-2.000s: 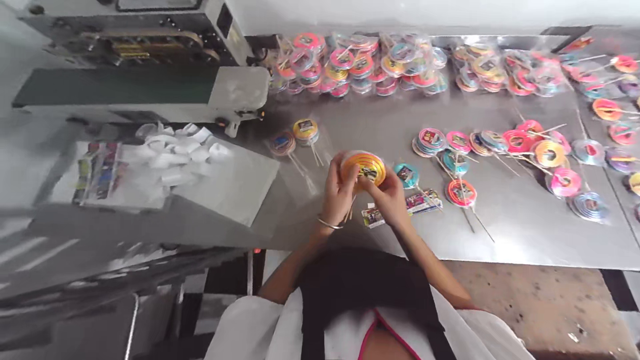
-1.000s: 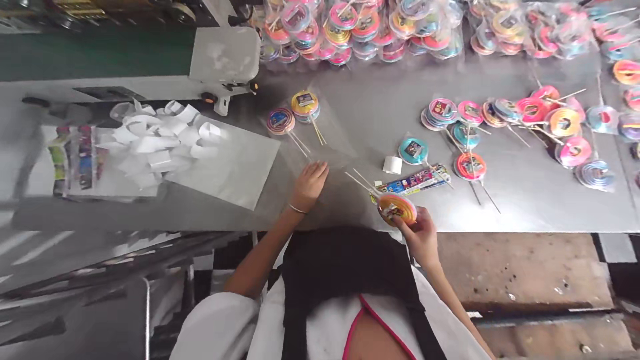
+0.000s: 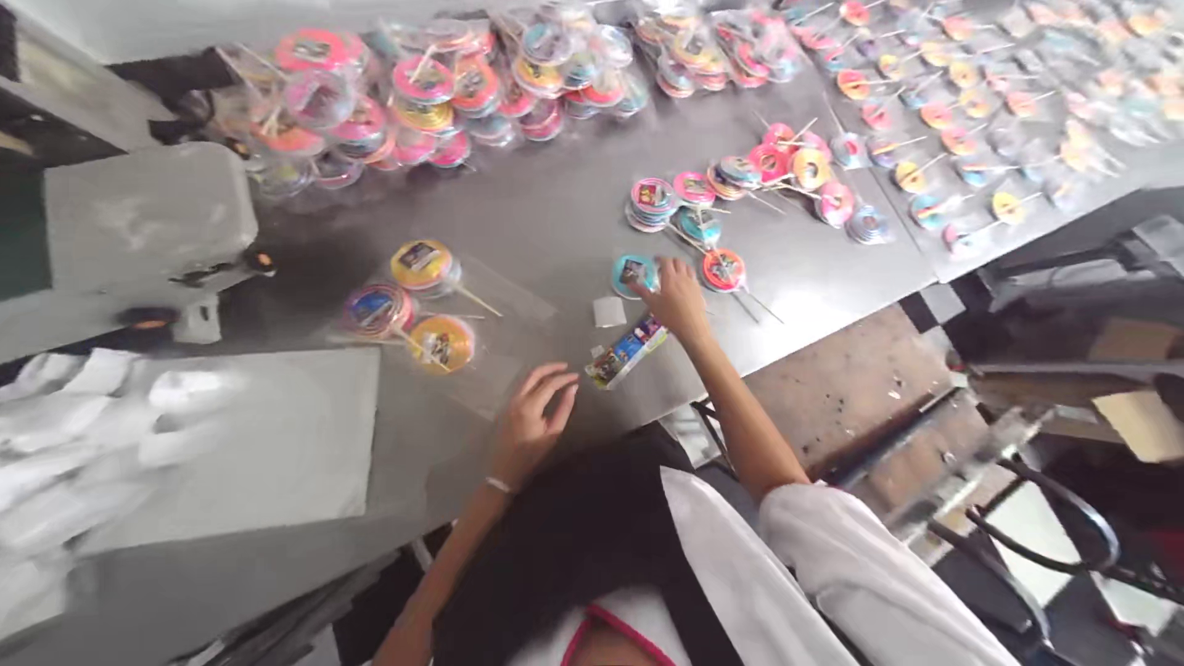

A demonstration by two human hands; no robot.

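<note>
My right hand (image 3: pixel 673 294) reaches down at a blue lollipop (image 3: pixel 634 276), its fingertips on or just over the lollipop's edge. My left hand (image 3: pixel 538 414) is empty, fingers apart, over the metal table near its front edge. Left of it, a clear plastic bag (image 3: pixel 509 324) lies flat by a yellow lollipop (image 3: pixel 422 266), a pink and purple lollipop (image 3: pixel 377 309) and an orange-yellow lollipop (image 3: pixel 443 343). Between my hands are a printed label strip (image 3: pixel 627 351) and a small white roll or piece (image 3: pixel 609 312). A red-orange lollipop (image 3: pixel 722 269) lies right of my right hand.
Bagged lollipops (image 3: pixel 425 92) line the table's back. Loose lollipops (image 3: pixel 772 166) lie in a group farther right, with many more (image 3: pixel 962 139) spread beyond. At left are a grey machine (image 3: pixel 153 208), a pale sheet (image 3: pixel 305 435) and crumpled white strips (image 3: pixel 83 425).
The orange-yellow lollipop, in my right hand one second ago, now lies beside the other two at left. My right hand has moved to the blue lollipop. The view has turned to the right.
</note>
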